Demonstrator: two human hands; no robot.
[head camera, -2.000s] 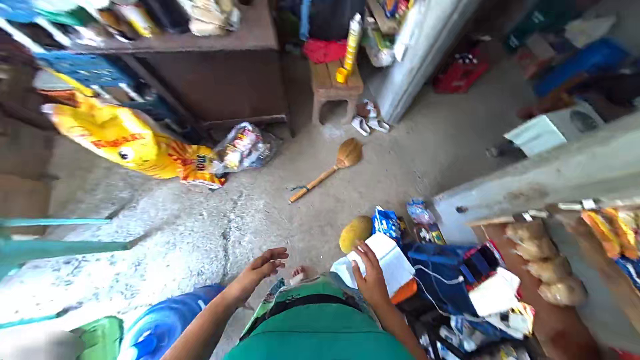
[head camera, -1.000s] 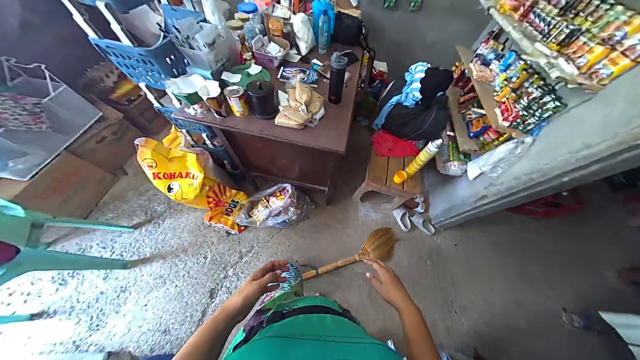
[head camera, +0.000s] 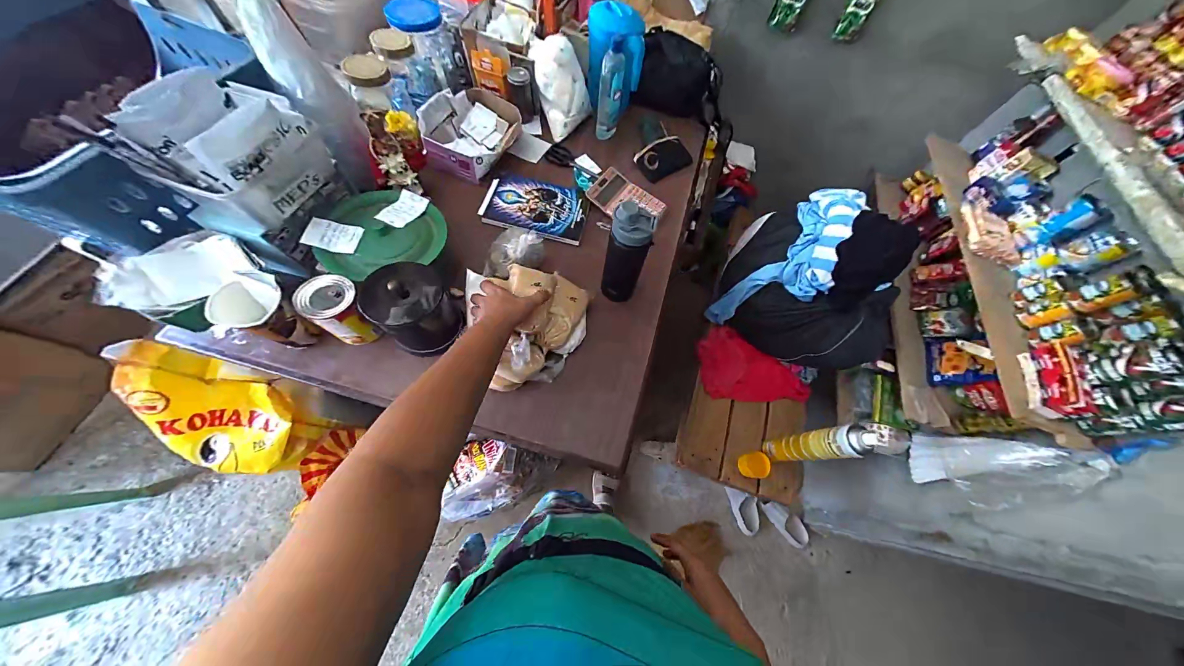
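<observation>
My left hand (head camera: 504, 305) reaches over the brown table (head camera: 610, 388) and rests on a pile of brown paper packets (head camera: 557, 319), its fingers on the upper packet; whether it grips one cannot be told. Left of the pile stands a dark lidded pot (head camera: 412, 305), and to its right a dark tumbler with a grey lid (head camera: 629, 250). Behind lie a book (head camera: 535, 208) and a pink calculator (head camera: 624, 192). Low beside my body hangs my right hand (head camera: 686, 553), over the floor, with nothing seen in it; its fingers are partly bent.
A wooden stool (head camera: 726, 435) holds a red cloth (head camera: 745, 365) and a yellow cylindrical container (head camera: 819, 446). White slippers (head camera: 763, 518) lie by it. A yellow sack (head camera: 217, 407) and a plastic bag of packets (head camera: 486, 476) sit near the table's front. Shelves of sachets (head camera: 1101, 324) stand at right.
The view has moved up to the table. My left hand has reached forward from before my body onto the paper packets. My right hand is lower at my side.
</observation>
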